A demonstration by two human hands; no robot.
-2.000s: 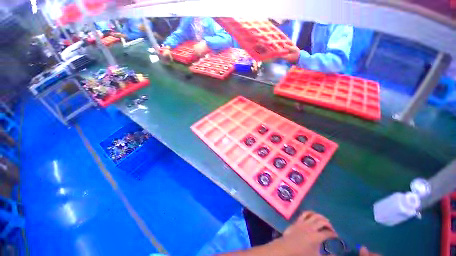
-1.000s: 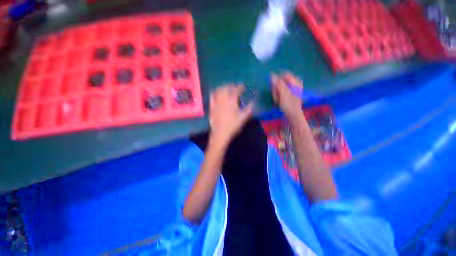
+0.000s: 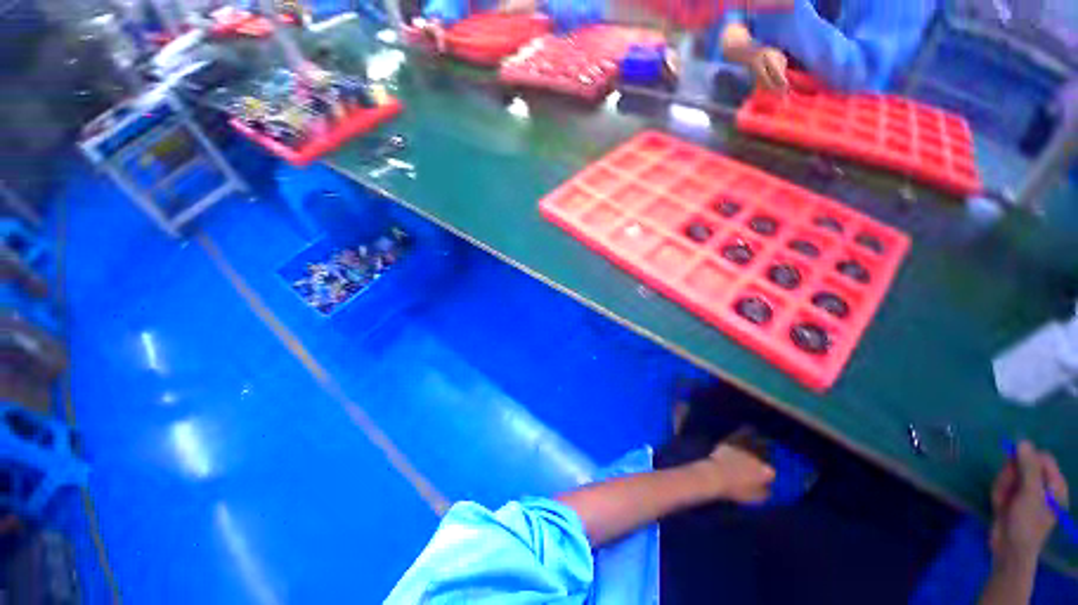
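Observation:
My left hand (image 3: 742, 470) is below the bench's front edge, fingers curled, beside a blue surface; I cannot tell if it grips anything. My right hand (image 3: 1026, 496), at the bench edge lower right, holds a slim blue stick (image 3: 1056, 506). A thin dark ring part (image 3: 934, 441) lies on the green bench left of the right hand, untouched. A white bottle (image 3: 1036, 364) is beyond the right hand, cut off by the picture's edge. A red-pink tray (image 3: 588, 223) with round dark parts (image 3: 811, 337) in several pockets lies on the bench.
Another red tray (image 3: 757, 118) lies across the bench, near a person's hand (image 3: 771, 67) and blue sleeves. More trays and a red tray of mixed bits (image 3: 310, 150) are farther left. A blue bin (image 3: 287, 270) and metal-framed stand (image 3: 151, 221) are on the floor side.
My left hand has left the ring part and dropped below the bench edge. The right hand still holds the blue stick. The view has swung left.

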